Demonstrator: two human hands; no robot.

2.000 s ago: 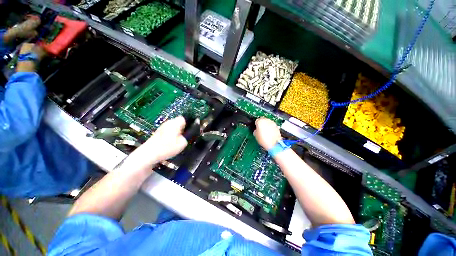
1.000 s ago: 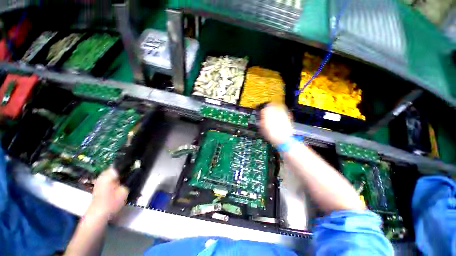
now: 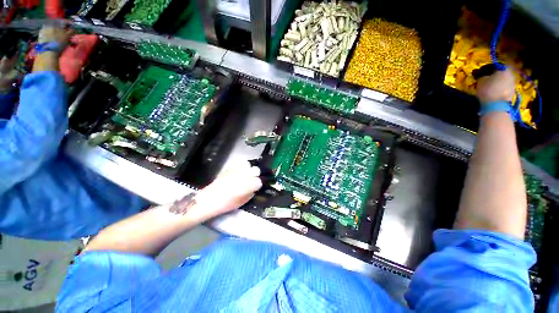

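Observation:
The green circuit board (image 3: 328,168) lies in its black pallet (image 3: 383,183) in front of me. My left hand (image 3: 240,183) is curled at the pallet's left edge, its dark-covered fingertips against or just beside it; whether it grips the edge is hidden. My right hand (image 3: 496,87), with a light blue wrist band and dark-covered fingertips, is at the bin of larger orange-yellow parts (image 3: 469,58). Its fingertips are over or among the parts, and I cannot tell if they hold one.
Bins of off-white parts (image 3: 319,36) and small yellow parts (image 3: 386,58) stand behind the rail (image 3: 245,64). Another board (image 3: 165,107) lies in a pallet to the left. A neighbour's blue sleeve (image 3: 37,131) and hand are at far left, by a red object (image 3: 78,56).
My right hand has moved right, from near the small yellow parts to the orange-yellow bin. My left hand has moved right, from beside the left pallet to the middle pallet's left edge. The view has shifted.

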